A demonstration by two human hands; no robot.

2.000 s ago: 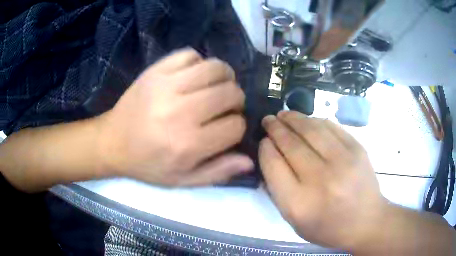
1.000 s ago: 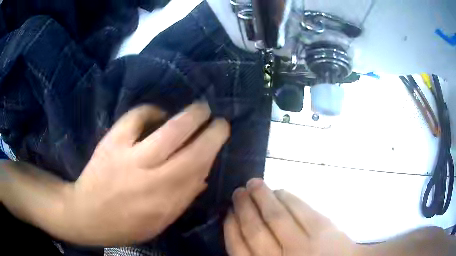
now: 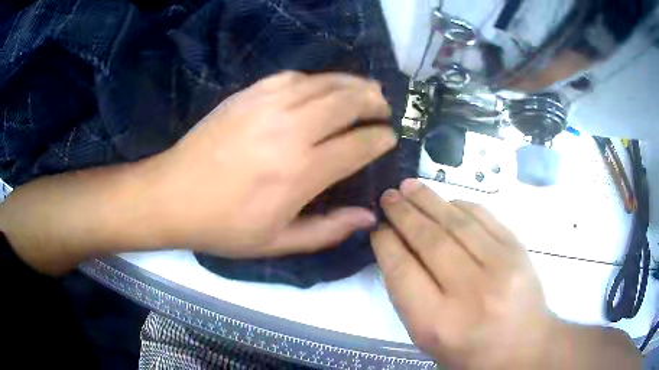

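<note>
The dark checked garment [image 3: 209,61] lies over the left and middle of the white table, its right edge at the presser foot [image 3: 415,112]. My left hand [image 3: 282,166] lies flat on the garment, fingers spread, fingertips just left of the foot. My right hand [image 3: 462,267] lies at the garment's right edge below the foot, fingers close together, fingertips on the edge. Whether its fingers pinch the cloth cannot be seen. The white sewing machine head [image 3: 621,87] is at the upper right. The needle tip is too blurred to tell.
Snips [image 3: 618,177] and a looped black tape [image 3: 627,289] lie at the right of the table, with a thin yellow item partly behind the tape. A ruler strip [image 3: 217,329] follows the front edge. A checked apron [image 3: 170,347] shows below.
Since one second ago, both hands have moved up toward the foot and the garment's lower end has come up onto the table. The left hand now lies flatter, close beside the foot.
</note>
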